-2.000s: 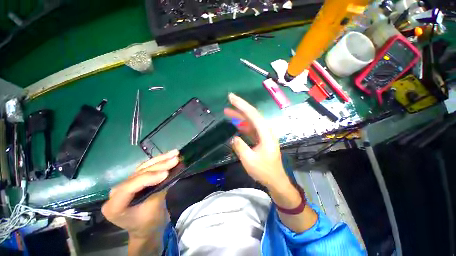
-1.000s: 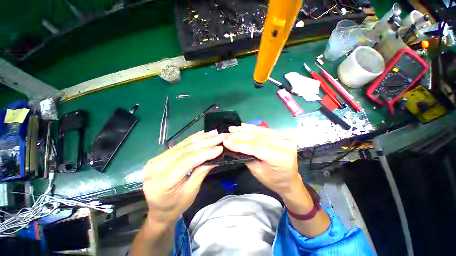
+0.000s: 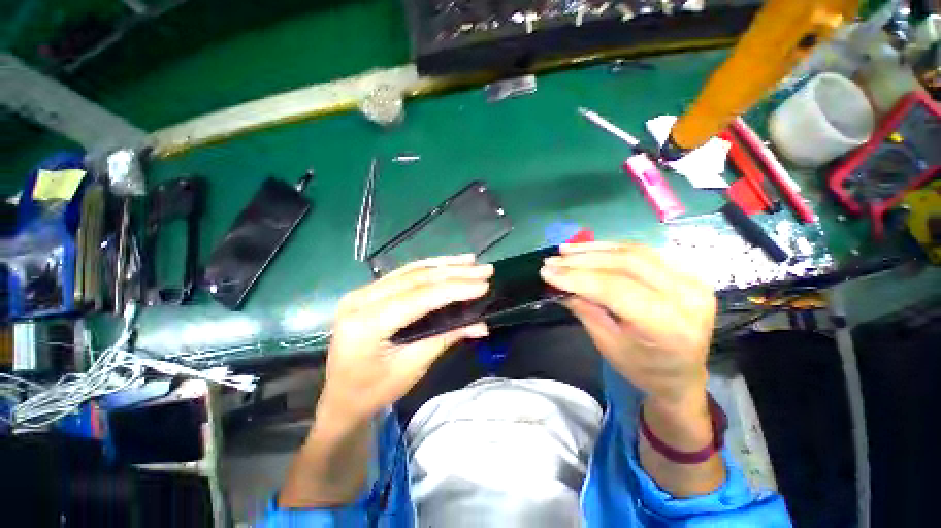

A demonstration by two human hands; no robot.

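Note:
A black smartphone (image 3: 521, 278) is held between both hands above the bench's front edge, tilted, with its dark glossy face partly showing. My left hand (image 3: 397, 330) grips its left end, fingers on top and thumb below. My right hand (image 3: 645, 309) grips its right end the same way. The fingers hide both ends of the phone. A thin black frame (image 3: 495, 209) with a large opening lies on the green bench just behind the hands, partly covered by the left fingers.
Tweezers (image 3: 365, 211), a spare display (image 3: 256, 245) and another frame (image 3: 168, 242) lie left. White cables (image 3: 93, 382) hang at the front left. An orange-yellow screwdriver (image 3: 738, 83) hangs at the right. A pink tube (image 3: 654, 188), white cup (image 3: 822, 119) and multimeter (image 3: 889, 160) are right.
Both hands stay on the phone; it has turned from nearly end-on to lying across, with the hands farther apart. The view has shifted, and the screwdriver now hangs farther right.

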